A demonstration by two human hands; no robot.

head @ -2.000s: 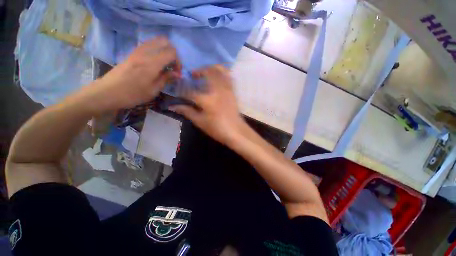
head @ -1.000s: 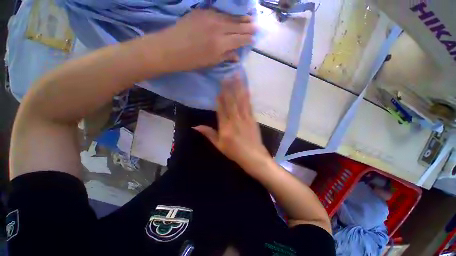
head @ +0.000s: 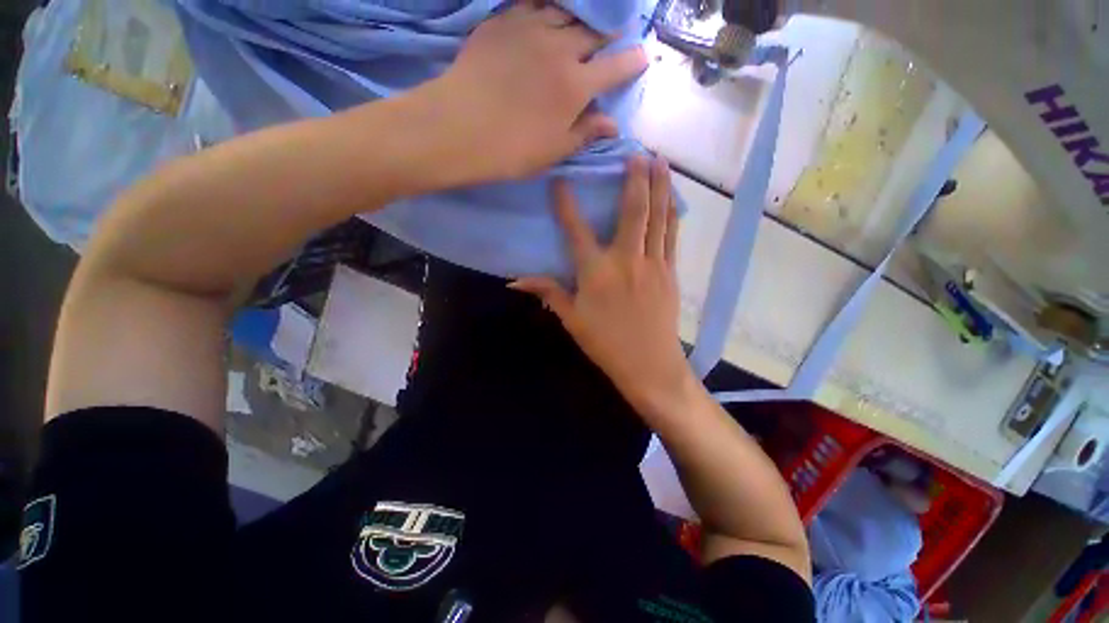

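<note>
A light blue garment (head: 487,225) lies bunched and folded on the left part of the sewing table, its front edge hanging over the table edge. My left hand (head: 523,91) lies on top of the cloth, fingers apart, its fingertips just left of the metal presser foot area (head: 718,43). My right hand (head: 626,274) rests palm down nearer me, fingers spread on the cloth's right edge. The needle itself cannot be made out.
The off-white machine head (head: 985,73) is at upper right. Pale blue strips (head: 744,219) hang across the table (head: 839,274). Green-and-blue snips (head: 967,310) lie at right. A red crate (head: 961,542) with blue cloth stands below. Scraps litter the floor.
My hands have moved from the garment's front edge to the right, beside the presser foot. The cloth now lies flatter over the table edge. My right hand's fingers have spread.
</note>
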